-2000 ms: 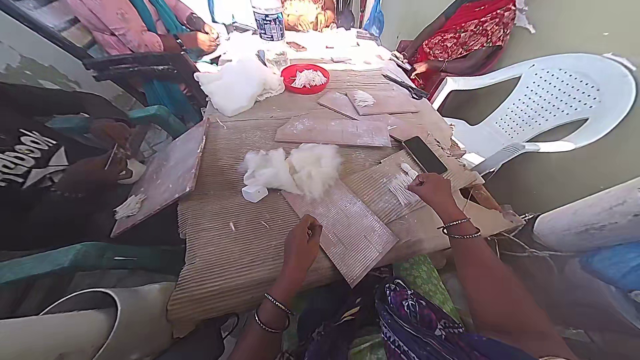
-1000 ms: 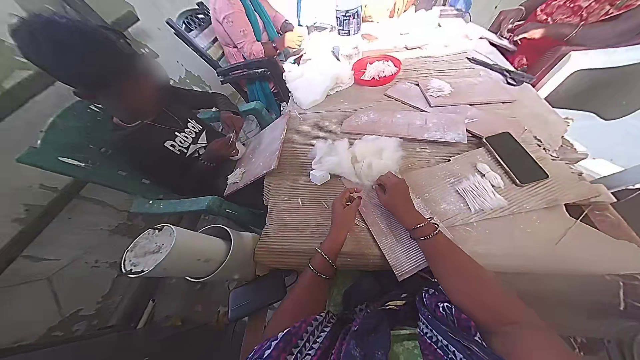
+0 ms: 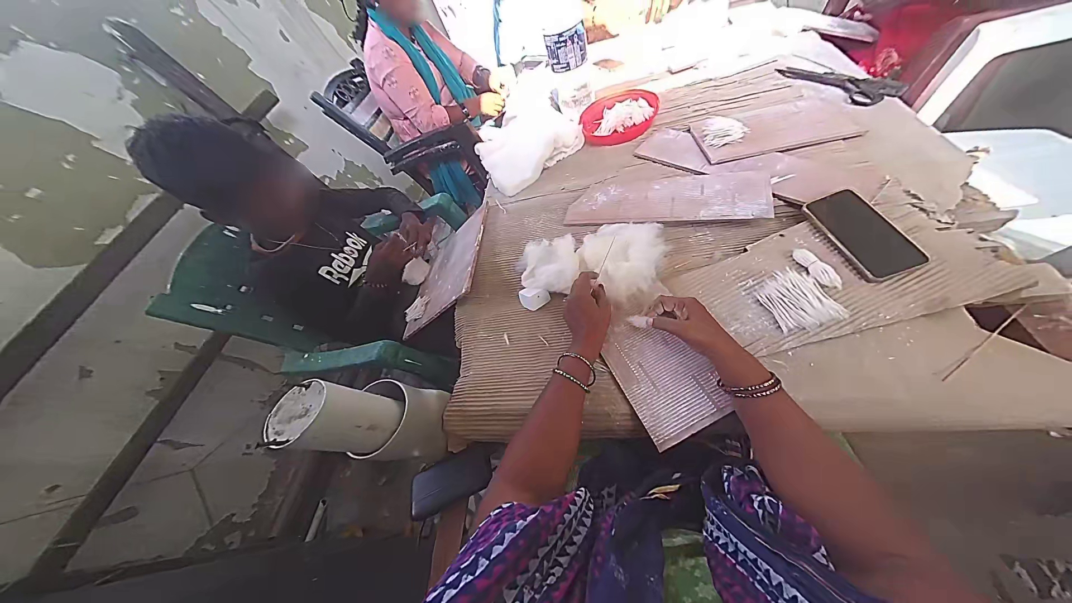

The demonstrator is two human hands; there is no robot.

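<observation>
My left hand (image 3: 588,311) holds a thin stick (image 3: 605,258) upright, its tip over the loose cotton wool (image 3: 628,251). Close by on the right, my right hand (image 3: 682,320) pinches a small tuft of cotton (image 3: 641,322) above the ridged tile (image 3: 666,385). A small white block (image 3: 533,298) lies beside the cotton, left of my left hand. To the right of my right hand, a pile of rolled cotton wicks (image 3: 800,300) and a tied bundle of wicks (image 3: 817,268) rest on corrugated cardboard (image 3: 946,268).
A smartphone (image 3: 866,234) lies beyond the wicks. Farther back are flat boards (image 3: 670,199), a red bowl of wicks (image 3: 620,117), scissors (image 3: 850,85) and a labelled container (image 3: 566,48). A person (image 3: 327,243) sits at left with a board; another person (image 3: 419,84) works farther back.
My hands, close together a second ago, are now a little apart, the right holding a cotton tuft. Two seconds ago my right hand was over by the wicks near the phone.
</observation>
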